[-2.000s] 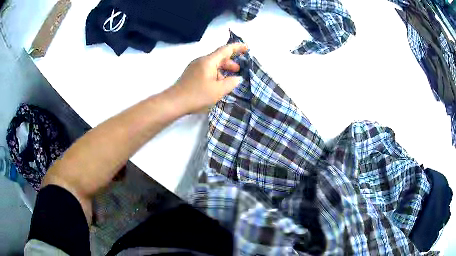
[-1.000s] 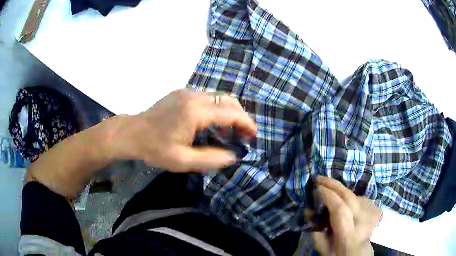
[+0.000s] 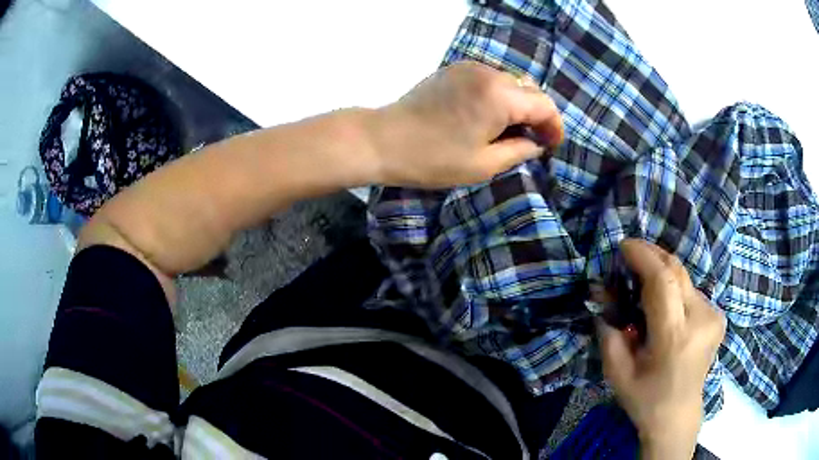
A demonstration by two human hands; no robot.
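A blue, white and brown plaid garment (image 3: 620,99) lies bunched over the table's front edge, with part hanging toward my lap. Its navy section (image 3: 797,388) shows at the far right. My left hand (image 3: 489,126) pinches a fold of the plaid cloth between thumb and fingers and lifts it a little. My right hand (image 3: 660,332) is curled beside the lower folds, around a small dark tool with a red spot (image 3: 631,334), mostly hidden by the fingers.
The white table (image 3: 296,54) has a slanting front edge at left. A dark floral bag or cloth (image 3: 108,148) is beside it at the left. A blue slotted crate (image 3: 597,437) shows at the bottom, below the garment, above speckled floor.
The view has shifted down and left. My left hand has moved from the garment's far end to a nearer fold and pinches it. My right hand has come into view beside the cloth.
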